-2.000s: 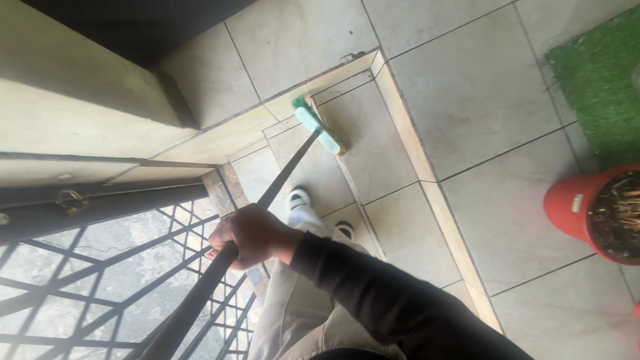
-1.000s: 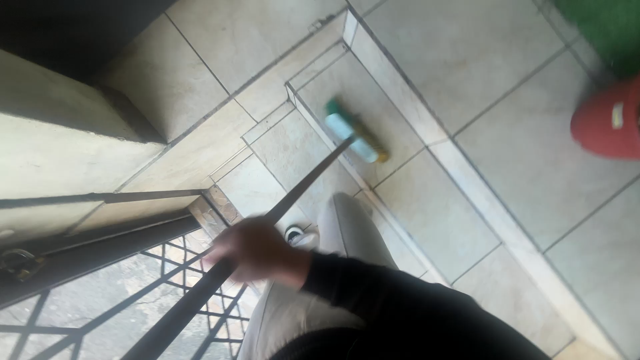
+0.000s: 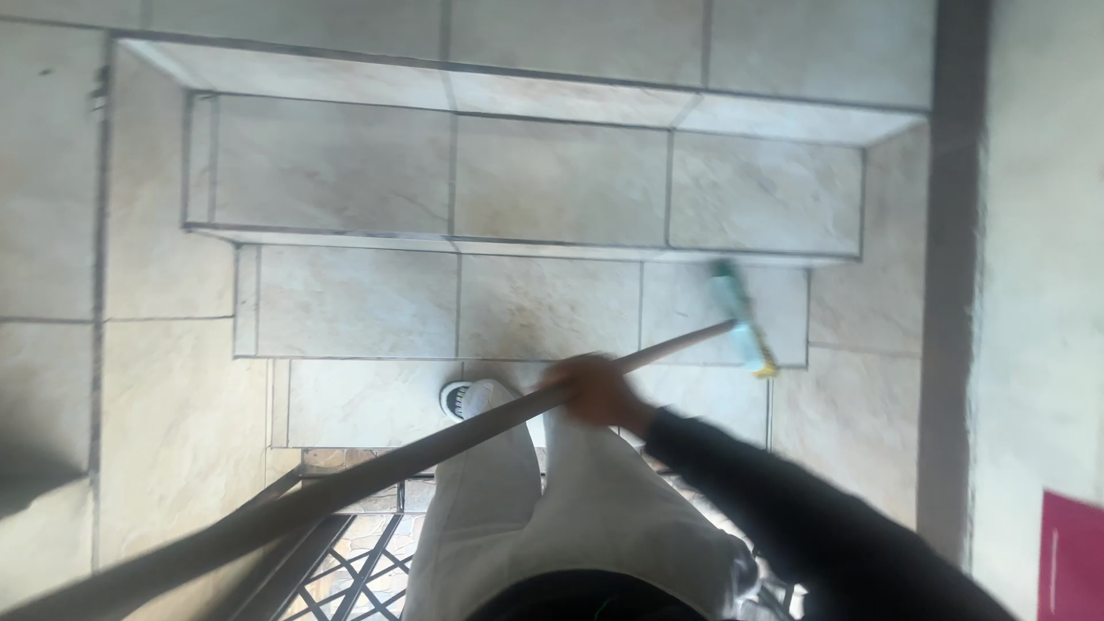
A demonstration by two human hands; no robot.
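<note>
My right hand (image 3: 595,390), in a dark sleeve, is closed around the long handle (image 3: 440,438) of a push broom, near the middle of the view. The handle slants from the lower left edge up to the broom head (image 3: 743,323) at the right. That head is light blue-green with green and yellow ends, somewhat blurred, and lies over the right end of a tiled step (image 3: 552,302). My left hand is out of view, as is the upper end of the handle.
Another tiled step (image 3: 561,177) rises beyond, below the upper floor (image 3: 569,34). A shoe (image 3: 454,400) shows on the step nearer me. Dark metal latticework (image 3: 354,565) is at the lower left, a pale wall (image 3: 1039,259) at the right with a magenta item (image 3: 1072,556).
The view has turned strongly, so the steps now run across it. The broom head now lies at the steps' right end. My right hand keeps its hold on the handle.
</note>
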